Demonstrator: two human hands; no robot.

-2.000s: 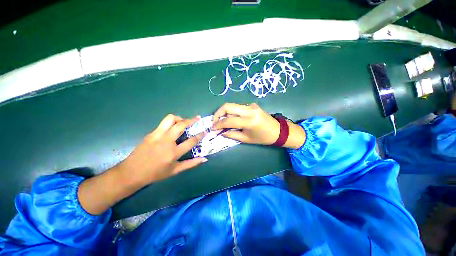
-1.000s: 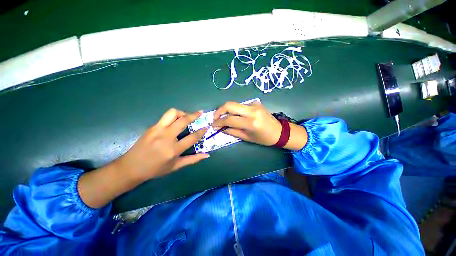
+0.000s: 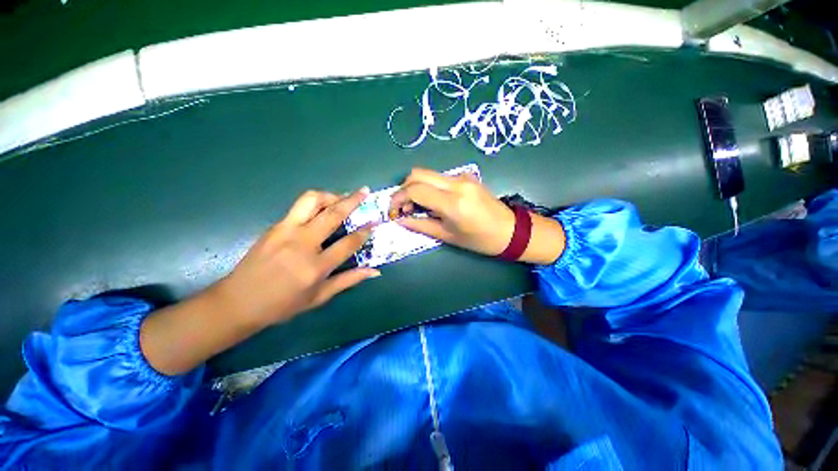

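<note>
A part-assembled phone chassis [image 3: 395,243] lies flat on the dark green mat between my hands, pale and bright. My left hand [image 3: 292,256] rests over its left end, with thumb and fingers along its edges. My right hand [image 3: 459,213], with a dark red wristband [image 3: 519,234], is bent over its middle, fingertips pinched together. A small orange-brown spot shows at those fingertips; what it is, I cannot tell. My right fingers hide part of the chassis. A pile of white cables [image 3: 505,112] lies beyond my hands.
A black glossy phone [image 3: 721,147] with a white lead lies to the right, with small pale boxes [image 3: 788,107] beyond it. A white raised rail [image 3: 322,48] runs along the mat's far side. A blue sleeve [image 3: 772,267] of another person shows at the right edge.
The whole view has shifted slightly. The dark slim shape seen at my right fingertips earlier no longer shows clearly. My left hand stays on the chassis.
</note>
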